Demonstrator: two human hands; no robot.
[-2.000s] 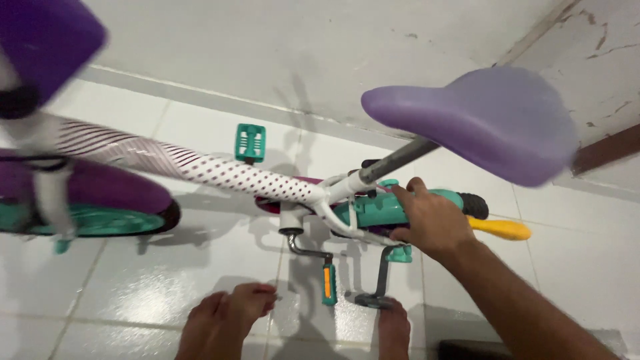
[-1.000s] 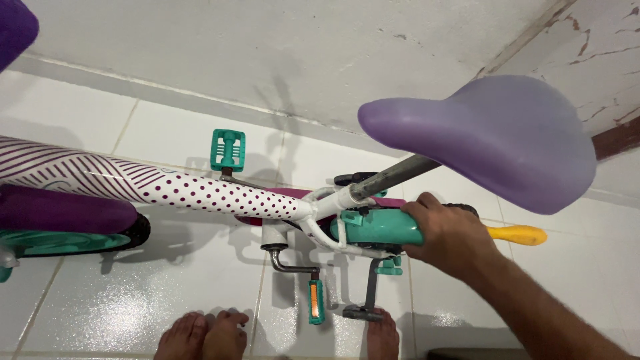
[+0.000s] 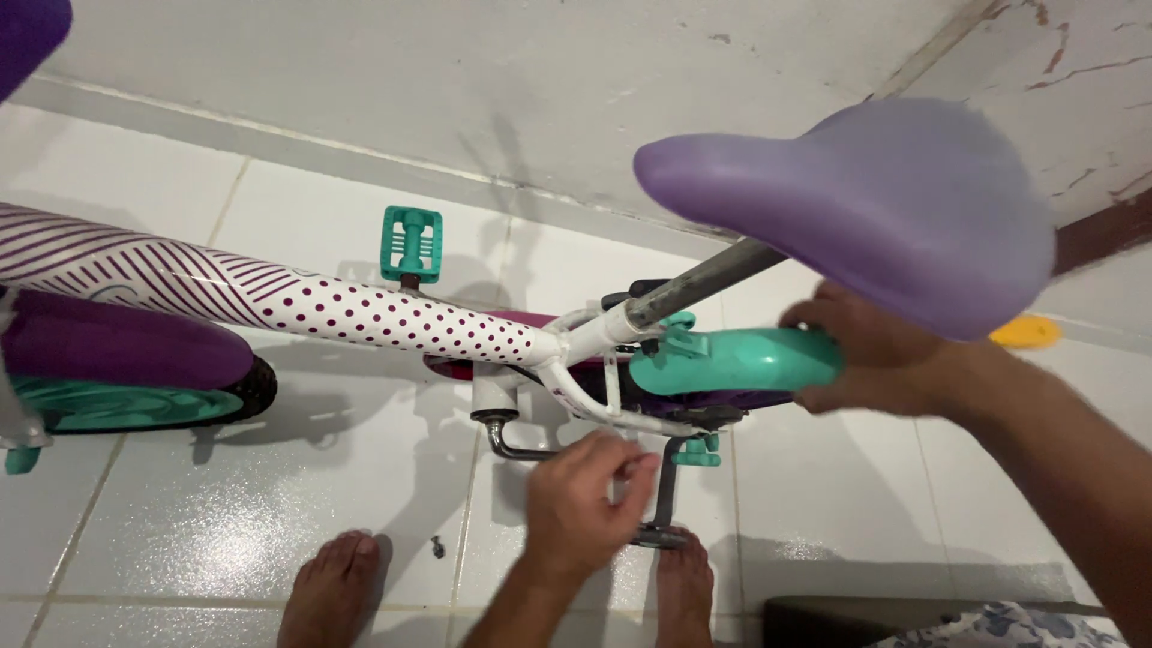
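A child's bicycle with a white, purple-patterned frame (image 3: 405, 326) stands across the view. My right hand (image 3: 864, 360) grips the rear end of the teal rear fender (image 3: 747, 358), partly behind the purple saddle (image 3: 864, 198). Below the frame, my left hand (image 3: 589, 504) hovers with bent fingers near the crank arm (image 3: 517, 450); whether it holds something small cannot be seen. The grey seat post (image 3: 711, 279) slants into the frame. A teal pedal (image 3: 411, 243) shows on the far side. At the left is the front wheel (image 3: 135, 405) under a purple fender (image 3: 126, 346).
A small metal bolt or similar part (image 3: 437, 546) lies on the white tile floor (image 3: 225, 513) between my bare feet. The wall (image 3: 405, 99) runs close behind the bicycle. A yellow handle-like thing (image 3: 1026, 331) pokes out past the saddle. A dark low object (image 3: 810, 621) is at the lower right.
My left hand has come into view below the frame. My right hand stays at the rear fender, now at its back end. The view has moved closer to the bicycle.
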